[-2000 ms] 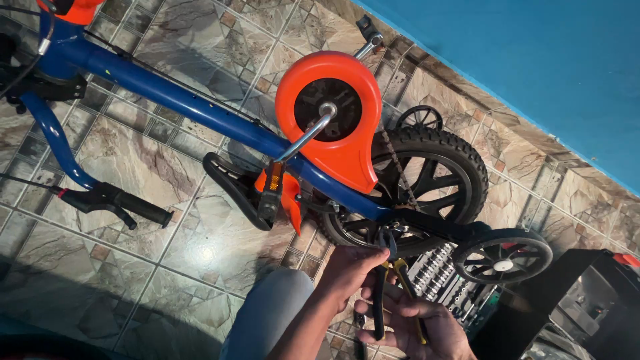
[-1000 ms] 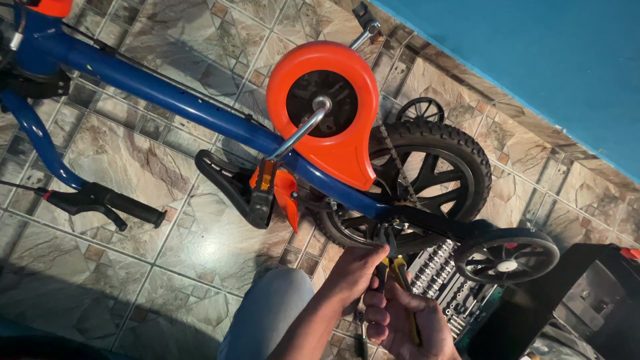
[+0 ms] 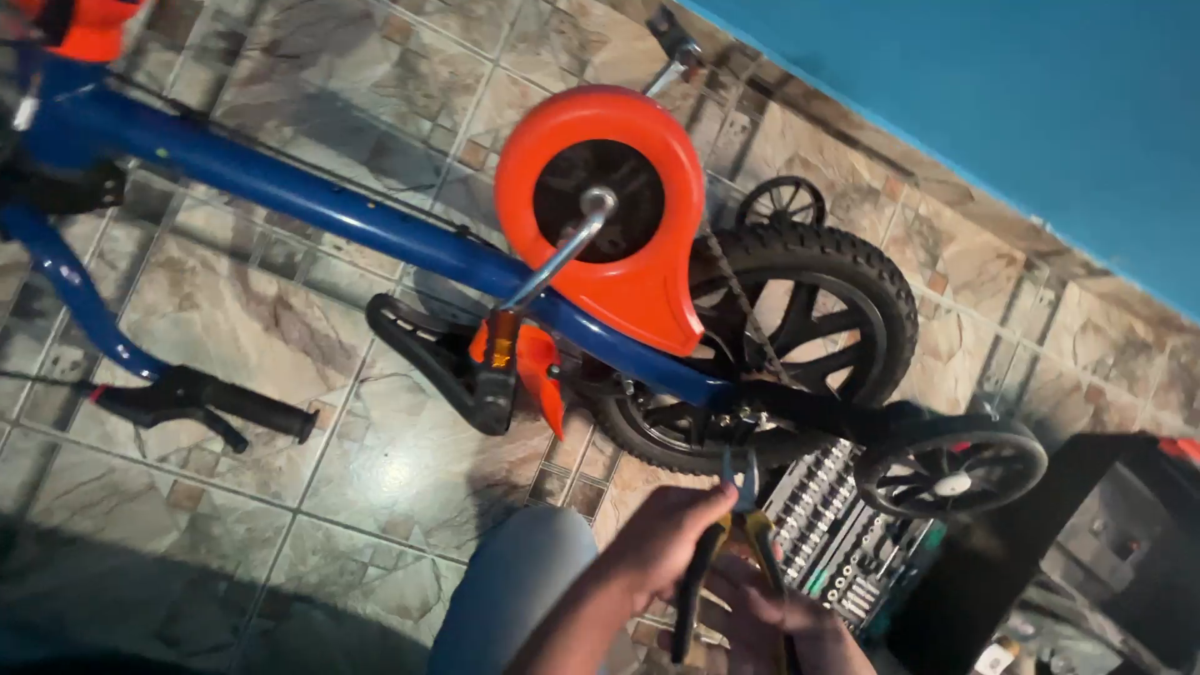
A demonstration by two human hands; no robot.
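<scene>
Long-nosed pliers (image 3: 741,506) with black and yellow handles point at the rear axle area of a blue bicycle frame (image 3: 403,234), their jaws and handles spread. At the pivot and the left handle, my left hand (image 3: 670,534) pinches the pliers with its thumb near the jaws. Beneath the handles lies my right hand (image 3: 769,600), fingers partly hidden, around the right handle. Just beyond the jaw tips are the rear wheel (image 3: 844,253) and small fittings on a black bracket (image 3: 750,412). Whether the tips touch anything cannot be told. A training wheel (image 3: 952,469) stands to the right.
An orange chain guard (image 3: 600,108) and crank sit above the frame. A pedal (image 3: 497,384), black stand-like part (image 3: 417,356) and handlebar grip (image 3: 262,408) lie leftward. An open socket set (image 3: 825,534) and a black case (image 3: 994,553) are at right. A blue wall (image 3: 1012,122) borders the tiled floor.
The plier handles, closer together one second ago, are now spread and the jaws apart. My right hand's fingers have loosened from their tighter curl around the handles.
</scene>
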